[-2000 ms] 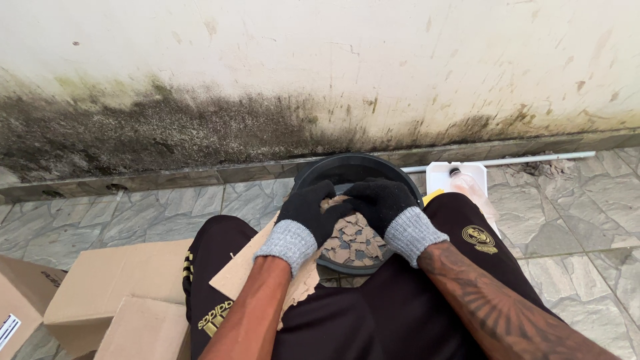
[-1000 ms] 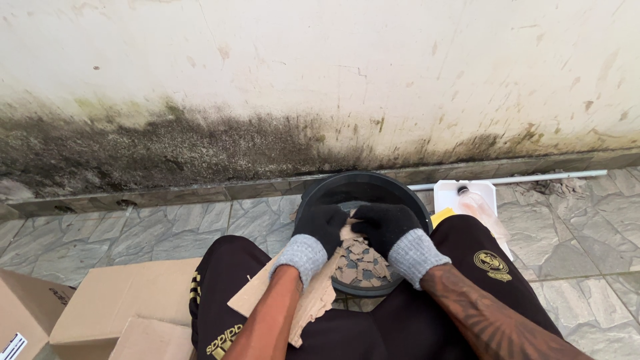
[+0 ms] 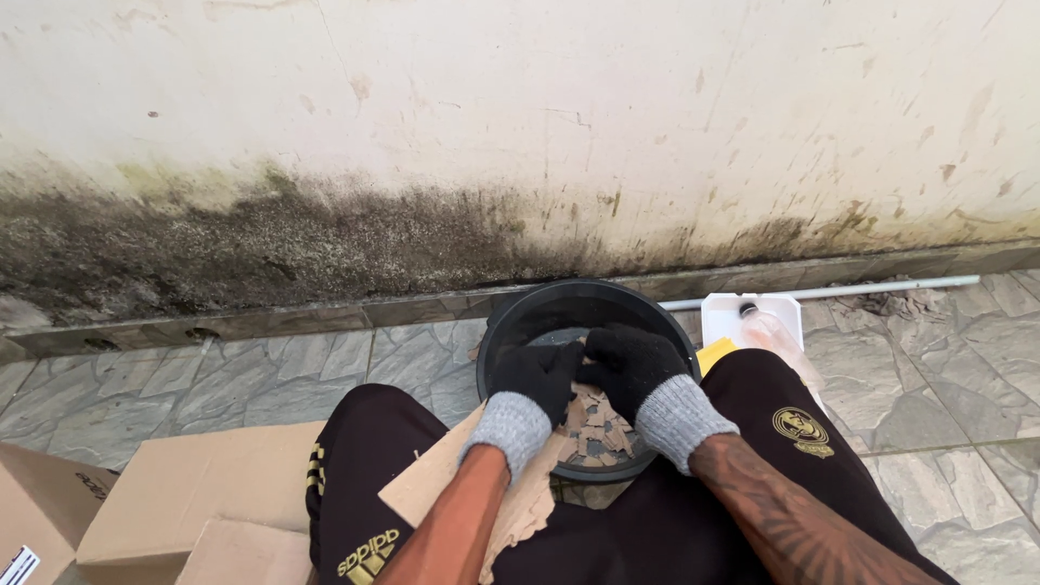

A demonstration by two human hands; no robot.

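Note:
Both hands wear black gloves with grey knit cuffs. My left hand [image 3: 538,375] is closed on a torn sheet of cardboard [image 3: 443,471] that runs back under my left forearm and over my thigh. Close beside it, my right hand [image 3: 634,370] has its fingers pinched near the fingertips of the left, over a black round basin [image 3: 682,325]; what its fingertips grip is mostly hidden. Torn cardboard pieces [image 3: 597,431] lie in the bottom of the basin, which stands on the floor between my knees.
Cardboard boxes [image 3: 211,479] stand at the lower left. Right of the basin are a white tray [image 3: 715,321], a plastic bottle [image 3: 768,333] with a dark cap and a yellow item [image 3: 715,356]. A pale pipe [image 3: 894,286] lies along the foot of the stained wall [image 3: 520,122].
My hands have shifted over the basin, and their fingertips now meet above the pieces. The cardboard sheet stays under my left forearm.

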